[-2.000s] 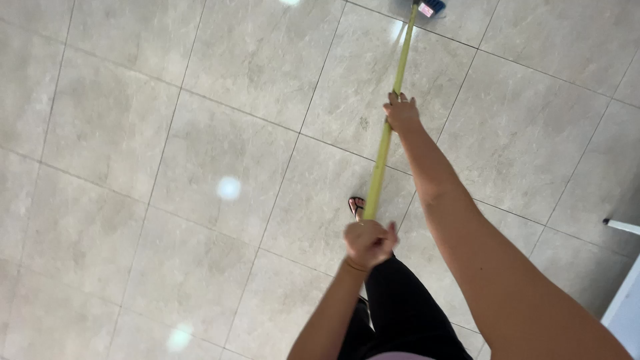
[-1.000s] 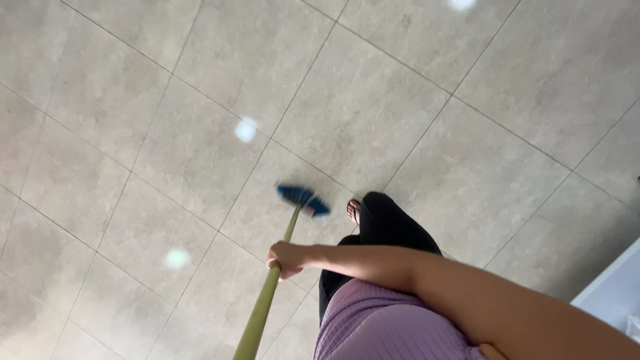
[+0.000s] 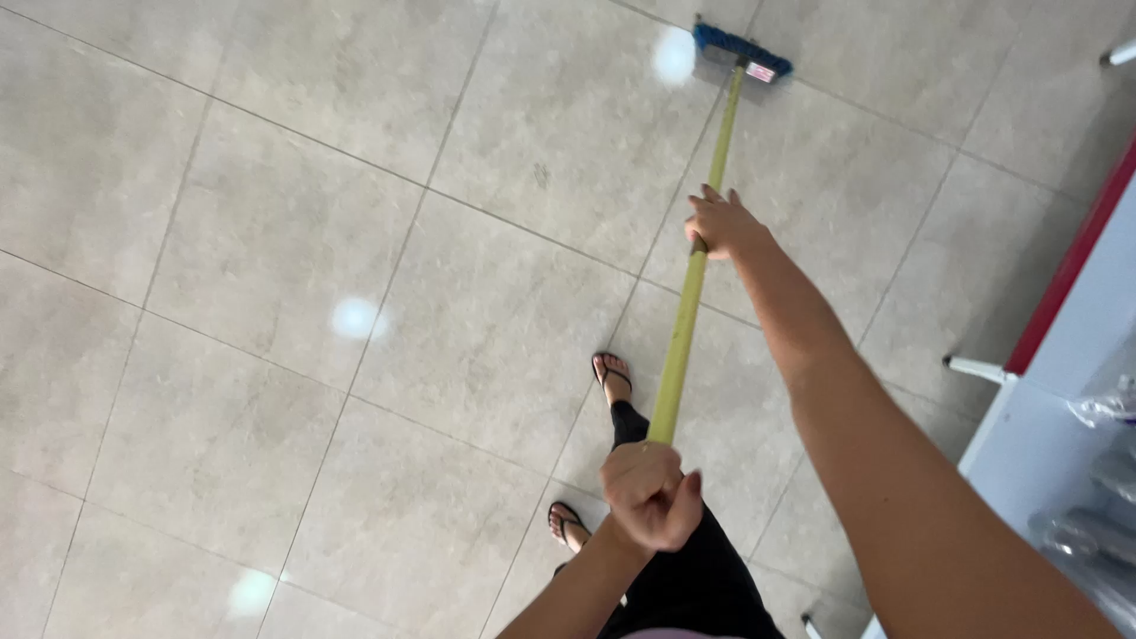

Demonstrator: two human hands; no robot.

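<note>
A push broom with a blue-bristled head (image 3: pixel 742 51) and a yellow-green handle (image 3: pixel 679 346) reaches away from me over the tiled floor. My left hand (image 3: pixel 652 495) is closed around the near end of the handle, low in the view. Farther up, about midway to the head, my right hand (image 3: pixel 723 224) grips the handle, some of its fingers spread. The broom head lies at the top of the view, a pink and white label on it. Its bristle tips are blurred.
Pale floor tiles (image 3: pixel 497 311) with light reflections surround me. My feet in black flip-flops (image 3: pixel 612 373) are left of the handle. At the right stands a white shelf with a red edge (image 3: pixel 1078 257), holding plastic-wrapped items (image 3: pixel 1100 532); its white legs (image 3: pixel 976 367) stick out over the floor.
One second ago the broom head was near my foot with only one hand visible on the handle; now it is far out at the top, and both hands are on the handle.
</note>
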